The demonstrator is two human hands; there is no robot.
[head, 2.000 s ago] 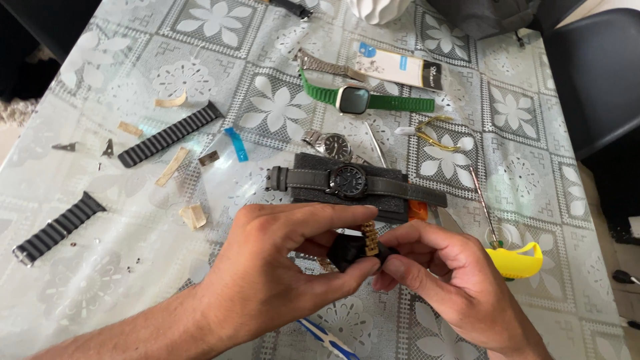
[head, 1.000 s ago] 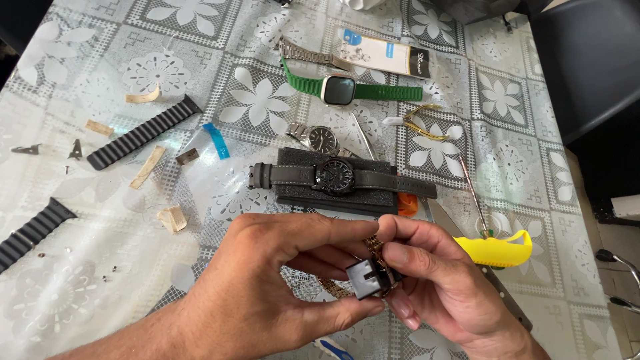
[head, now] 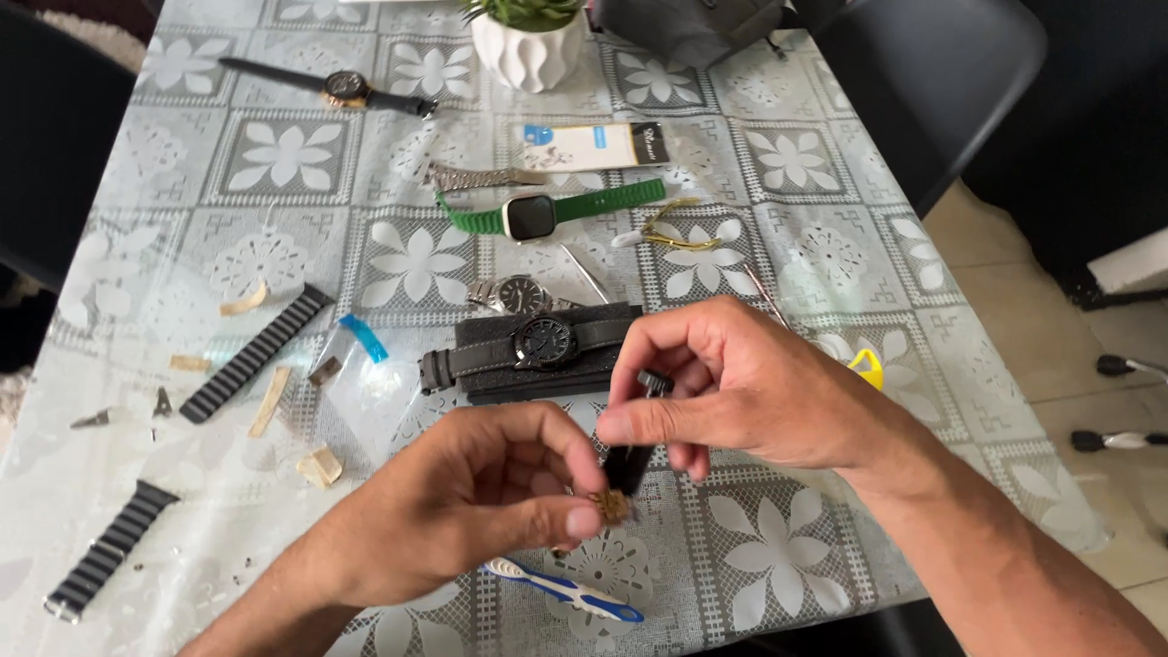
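My left hand (head: 497, 497) pinches a gold-coloured metal watch band (head: 611, 506) between thumb and forefinger; most of the band is hidden by the fingers. Close beside it, my right hand (head: 703, 392) holds a small black tool with a knurled knob (head: 653, 381), whose lower part reaches the band. Behind the hands a black watch (head: 546, 341) with a dark strap lies across a black foam block (head: 484, 332). A steel-banded watch (head: 522, 296) lies just beyond it. Below the hands is a blue and white toothbrush (head: 566, 589).
A green-strapped smartwatch (head: 529, 217), a metal watch band (head: 474, 176) and a card package (head: 593, 148) lie farther back. Striped dark strap pieces (head: 255, 354) and tape scraps (head: 270, 401) are at left. Beyond stand a white plant pot (head: 529, 50) and another watch (head: 347, 87). A yellow object (head: 867, 369) is at right.
My hands have moved apart; the right one now grips the black tool higher up, while the left holds the gold band. The view has shifted, showing more of the table's far end.
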